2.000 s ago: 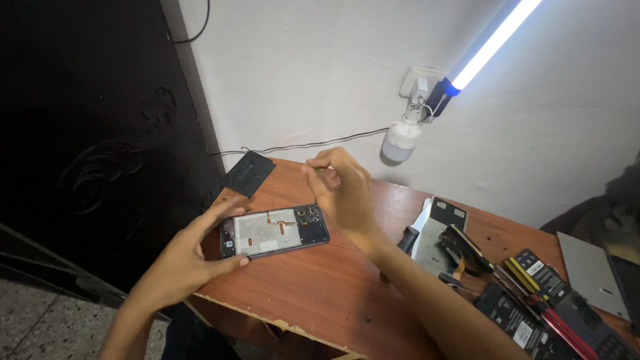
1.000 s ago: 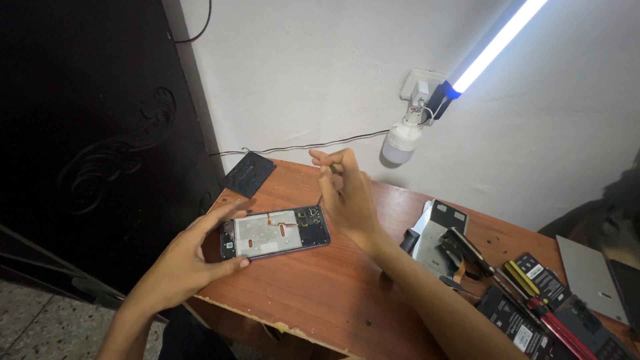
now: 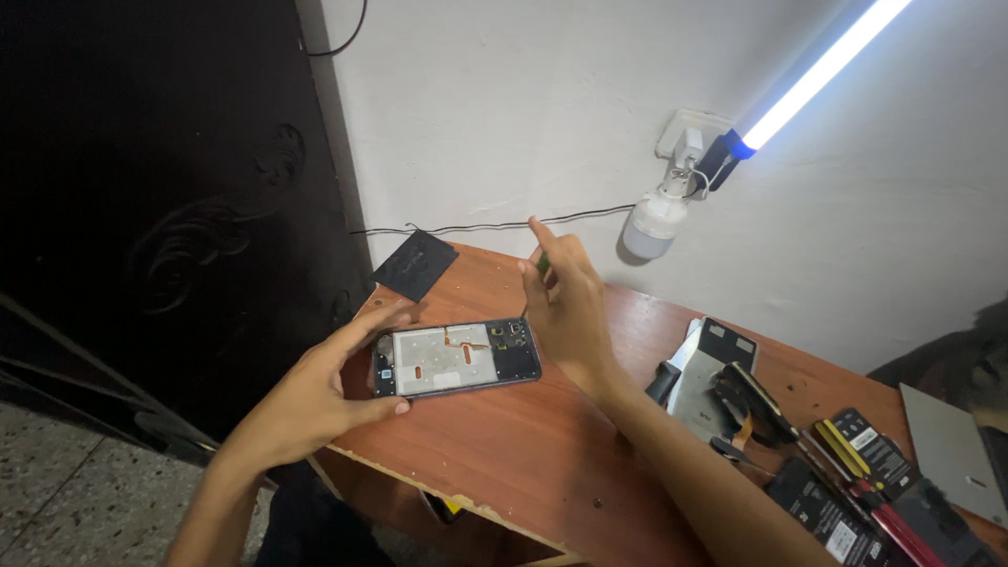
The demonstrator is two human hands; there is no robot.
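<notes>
An opened smartphone [image 3: 457, 358] lies flat on the wooden tabletop, its metal midframe, orange flex cables and black board-end cover exposed. My left hand [image 3: 319, 390] grips the phone's left end, with the thumb on the near edge and the fingers at the far edge. Over the phone's right end, my right hand [image 3: 571, 311] holds a small screwdriver [image 3: 542, 264] with a green handle. Its thin shaft points down by the top right corner of the phone; whether the tip touches a screw is hidden.
A black flat pad [image 3: 416, 265] lies at the table's back left corner. To the right are a phone back shell [image 3: 705, 394], pliers [image 3: 760, 398], phone batteries [image 3: 870, 449] and a red-handled tool [image 3: 906, 535]. A bulb [image 3: 655, 224] and a lit tube [image 3: 827, 75] hang by the wall socket.
My right hand has come down from above the phone's far side to its right end with the screwdriver. My left hand stays on the phone.
</notes>
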